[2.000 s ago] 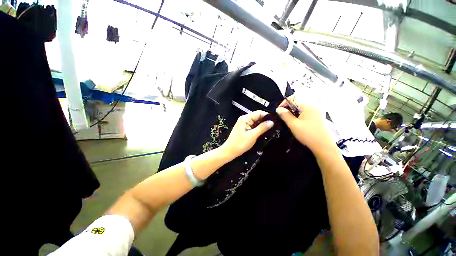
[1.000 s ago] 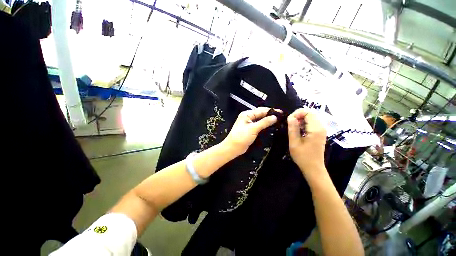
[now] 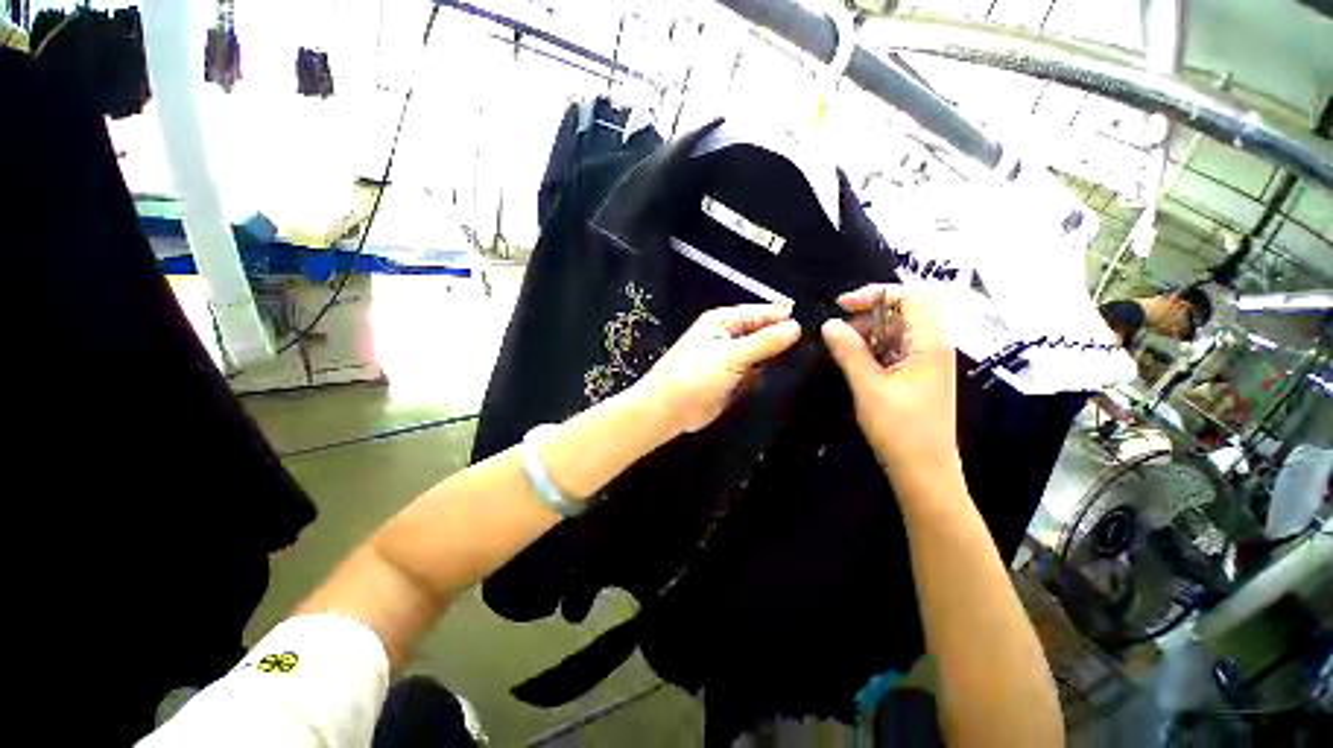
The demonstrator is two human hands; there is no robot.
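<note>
A black embroidered shirt [image 3: 585,351] hangs open in front of me, with pale gold embroidery [image 3: 621,344] on its chest. A white neck label [image 3: 743,225] shows inside the back neck, with a second pale strip below it. My left hand [image 3: 719,361] pinches the shirt's front edge near the collar between thumb and fingers. My right hand [image 3: 895,365] is close beside it, thumb and fingertips at the same dark edge. A small dark thing, perhaps thread snips [image 3: 883,325], shows in its curled fingers. The fingertips are hard to make out against the black cloth.
A large black garment [image 3: 117,439] hangs close at the left. A grey rail [image 3: 936,105] runs overhead. White garments with dark trim [image 3: 1045,329] hang at the right, with a fan [image 3: 1118,529] and a bent-over person [image 3: 1162,319] beyond. A blue-edged table [image 3: 351,263] stands behind.
The right hand was a little apart from the left a second ago and is now back at the front edge. The left hand keeps its pinch. The view has shifted slightly.
</note>
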